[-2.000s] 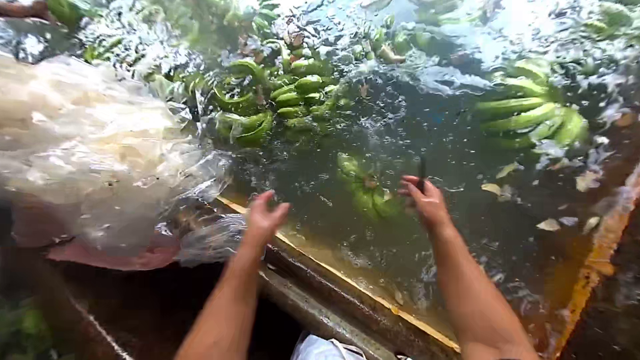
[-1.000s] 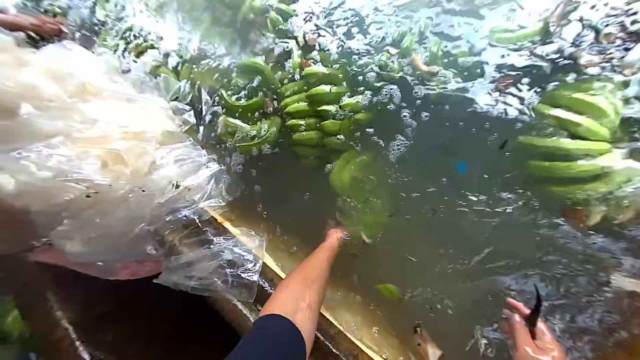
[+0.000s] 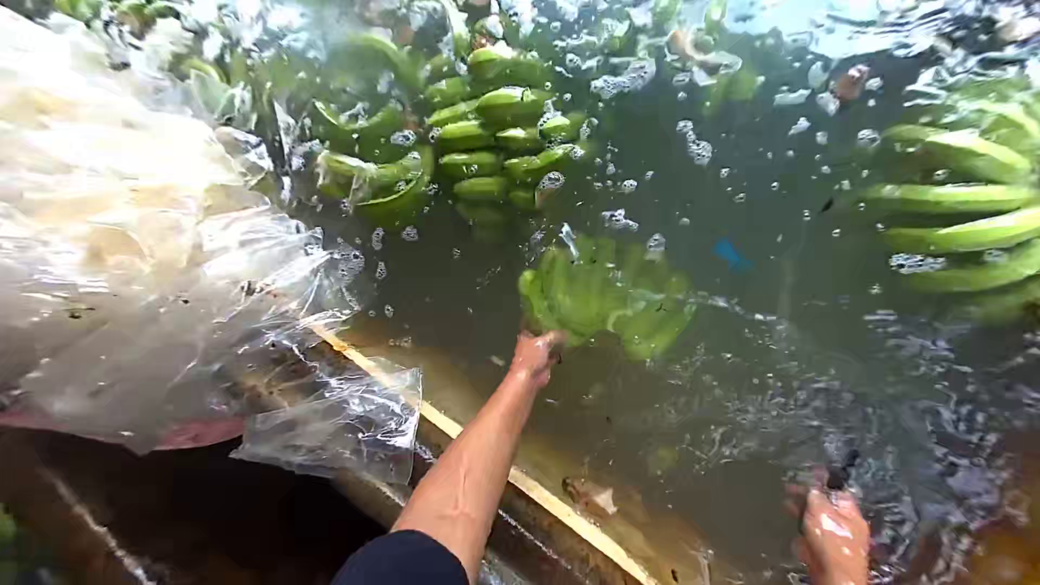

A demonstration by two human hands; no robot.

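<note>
My left hand [image 3: 538, 357] reaches over the tank's edge into murky water, its fingers at the lower left end of a submerged hand of green bananas [image 3: 605, 296]. The fingertips are hidden, so the grip is unclear. At the lower right, my right hand [image 3: 833, 528] is at the water's surface, closed around a dark, small tool, perhaps a knife [image 3: 842, 471]. More green bananas [image 3: 496, 130] float beyond my left hand, and another cluster [image 3: 959, 219] lies at the right.
Clear plastic sheeting [image 3: 146, 244] is heaped at the left, with a loose flap over the tank's rim [image 3: 569, 520]. A blue scrap [image 3: 731, 253], foam and a brown leaf piece [image 3: 591, 494] are in the water.
My left hand has gone from above the rim, two seconds ago, into the water at the banana cluster. My right hand has moved away from that cluster to the lower right, still with the dark tool.
</note>
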